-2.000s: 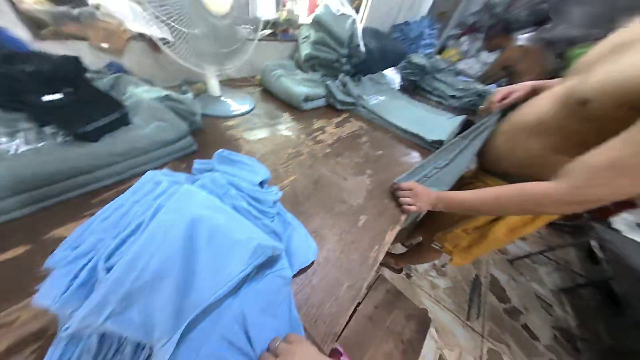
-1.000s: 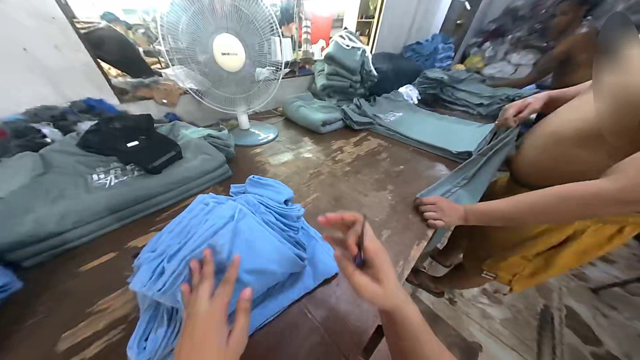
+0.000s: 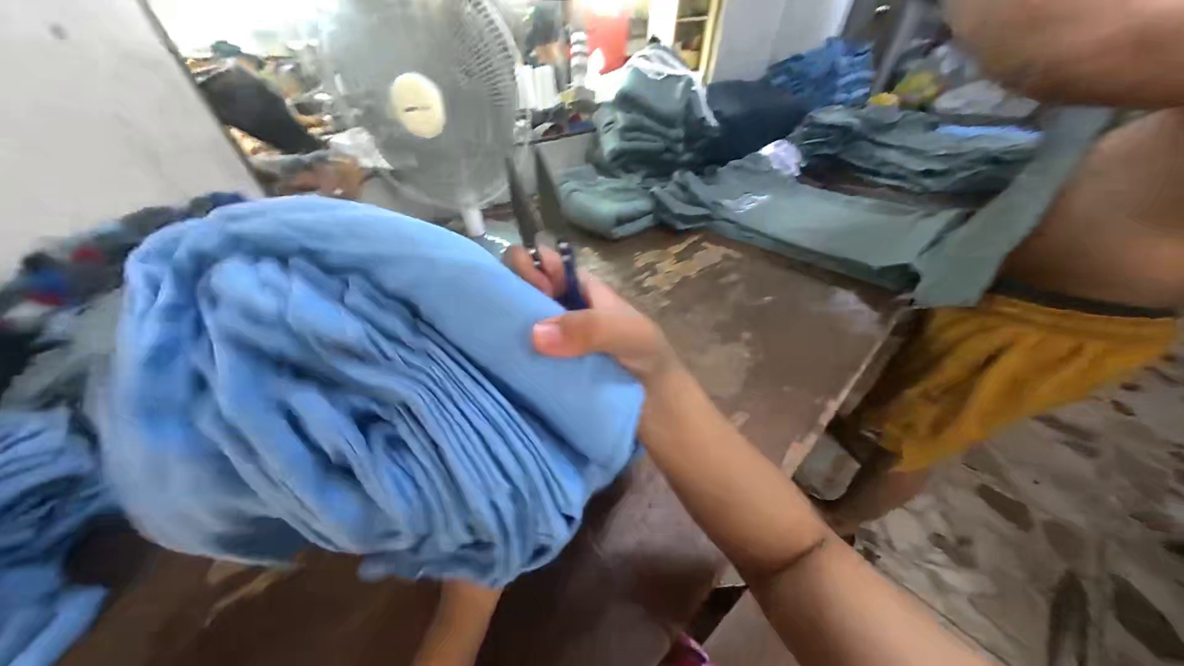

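Note:
A thick folded stack of light blue cloth (image 3: 370,370) is raised above the worn brown table (image 3: 768,342). My right hand (image 3: 601,314) presses its thumb on the stack's right side and also holds a pair of scissors (image 3: 550,231), blades pointing up and slightly parted. Of my left arm only the forearm (image 3: 460,620) shows, coming up under the stack; the left hand itself is hidden behind the cloth.
A standing fan (image 3: 421,111) is behind the stack. Grey-green garments (image 3: 805,213) lie across the table's far side, near a folded pile (image 3: 647,120). More blue cloth (image 3: 46,509) is at the left. A person in yellow shorts (image 3: 1027,361) stands at the right edge, holding grey-green fabric.
The blue stack lay on the table one second ago and is now lifted toward the camera. My right hand has moved from beside it onto its side. The other person has raised the grey-green fabric.

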